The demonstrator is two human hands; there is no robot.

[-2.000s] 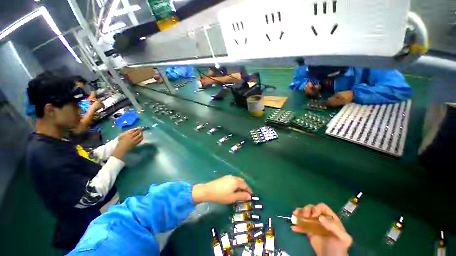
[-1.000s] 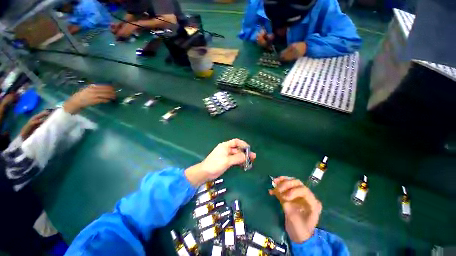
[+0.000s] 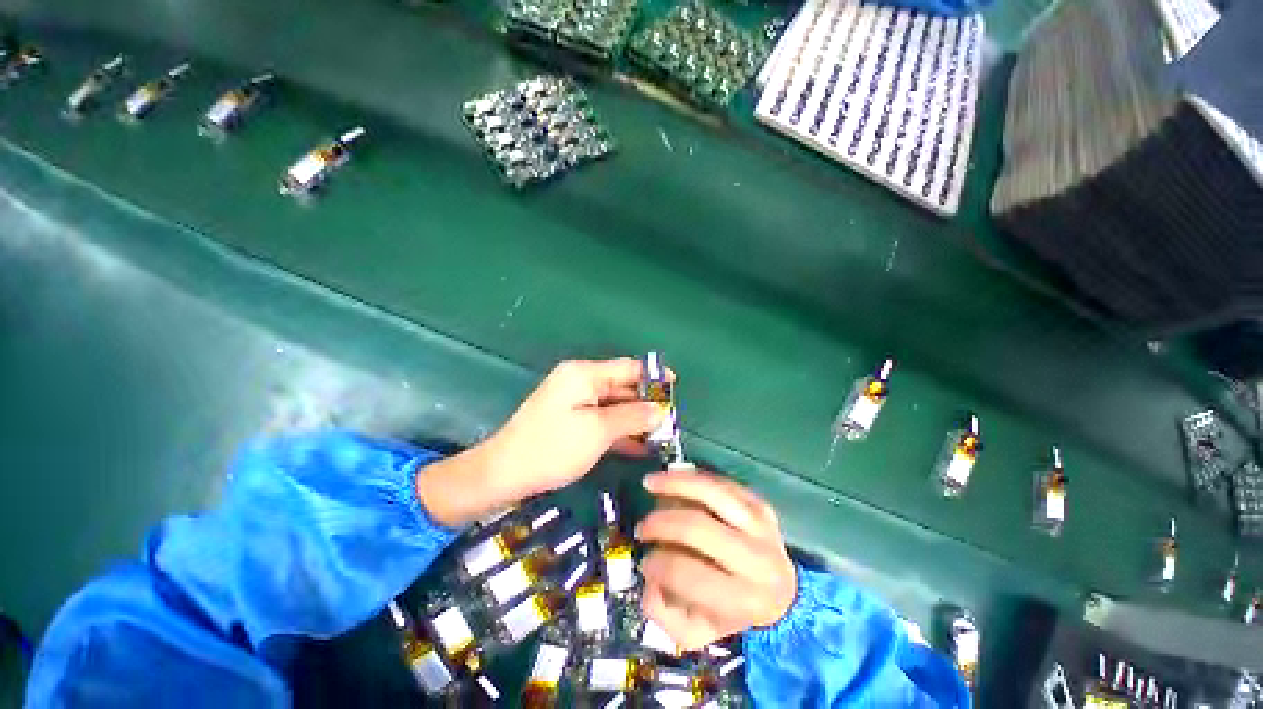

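Observation:
My left hand (image 3: 561,432) holds one small electronic unit (image 3: 657,395) upright between thumb and fingers, with an amber band and a white tip at its top. My right hand (image 3: 713,554) is just below and to the right, its fingers closed around a small tool; only a short, thin light part (image 3: 677,454) shows, at the lower end of the held unit. The handle is hidden in the palm. A loose pile of similar units (image 3: 528,618) lies below my hands on the green bench.
Spaced units (image 3: 864,403) lie along the green belt (image 3: 457,263). PCB panels (image 3: 536,129) and a white parts sheet (image 3: 875,100) lie at the far side. A tall stack of sheets (image 3: 1087,166) stands at upper right. A dark tray (image 3: 1108,644) with units is at lower right.
The view has tilted down and turned right. My left hand has lifted a unit from the pile and still holds it. My right hand has moved in, bringing the tool to the unit.

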